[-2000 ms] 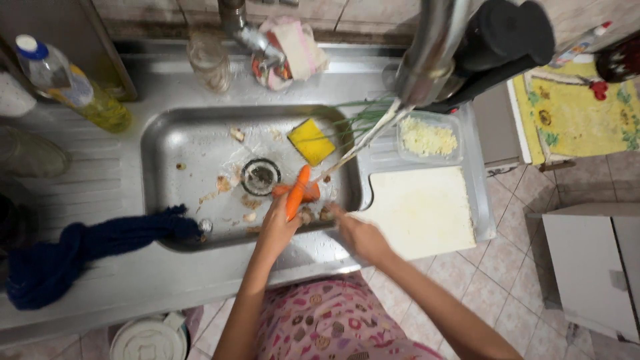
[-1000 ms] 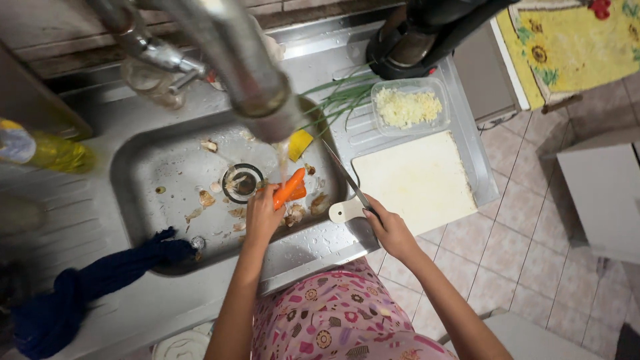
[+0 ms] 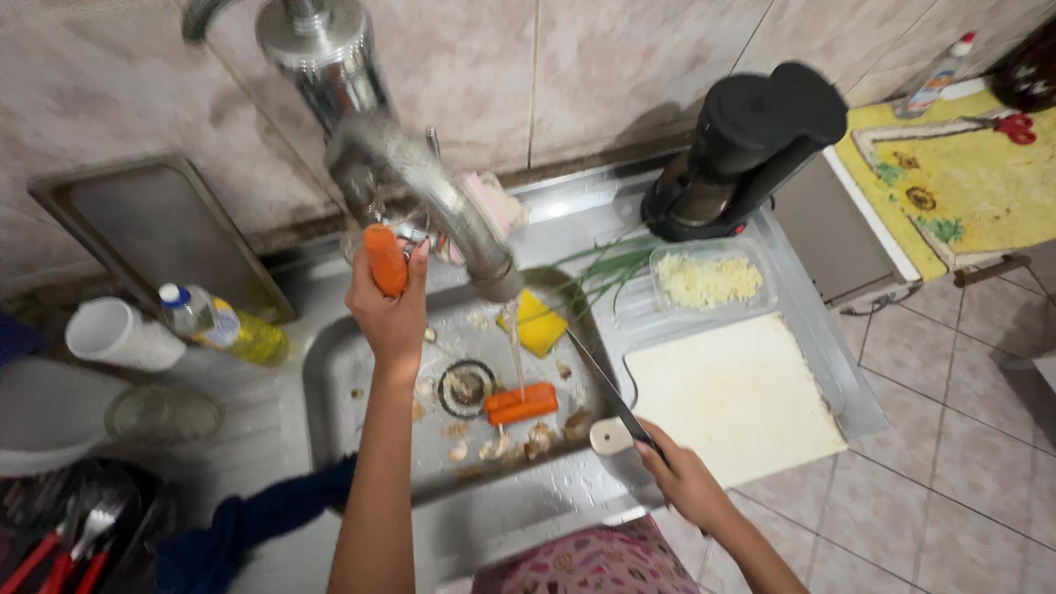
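Observation:
My left hand is raised at the faucet, gripping an orange carrot piece, its fingers near the tap handle. A thin stream of water falls from the spout onto more carrot lying in the steel sink. My right hand holds a kitchen knife by its black handle, blade pointing over the sink's right edge. Beside the blade lies a yellow sponge. Peels are scattered around the drain. A white cutting board rests right of the knife.
A clear container of chopped pale food stands behind the board, with green onion leaves beside it. Farther back is a black coffee maker. At left are a yellow liquid bottle, a white cup and a dark blue cloth.
My left hand has risen from over the sink to the faucet with carrot in it. Water now runs, and carrot lies under the stream. The view has shifted.

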